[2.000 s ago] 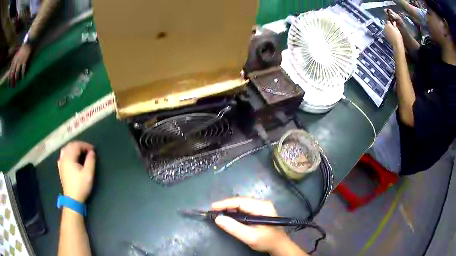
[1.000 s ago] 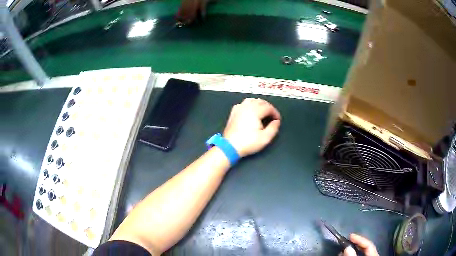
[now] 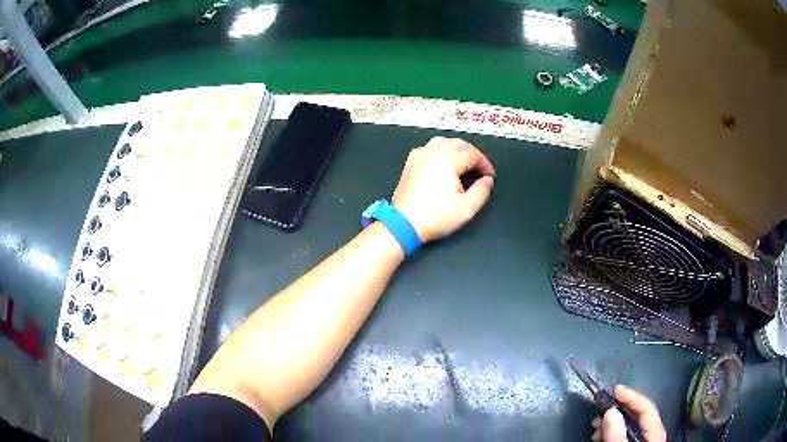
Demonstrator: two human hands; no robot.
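My left hand, with a blue wrist strap, rests on the dark green mat. Its fingers curl loosely, and whether anything lies inside them is hidden. My right hand is at the lower right, partly cut off by the bottom edge. It holds the black soldering iron, whose metal tip points up and to the left above the mat. The tip touches no part that I can see.
A white tray with small round black parts stands at left, beside a black smartphone. At right are the wire-guarded fan, cardboard hood, dark mesh and tip-cleaning pot. A green conveyor carries small parts.
The view has swung left, bringing the tray and the whole phone into sight; the white desk fan and other worker have left it. My right hand still holds the soldering iron.
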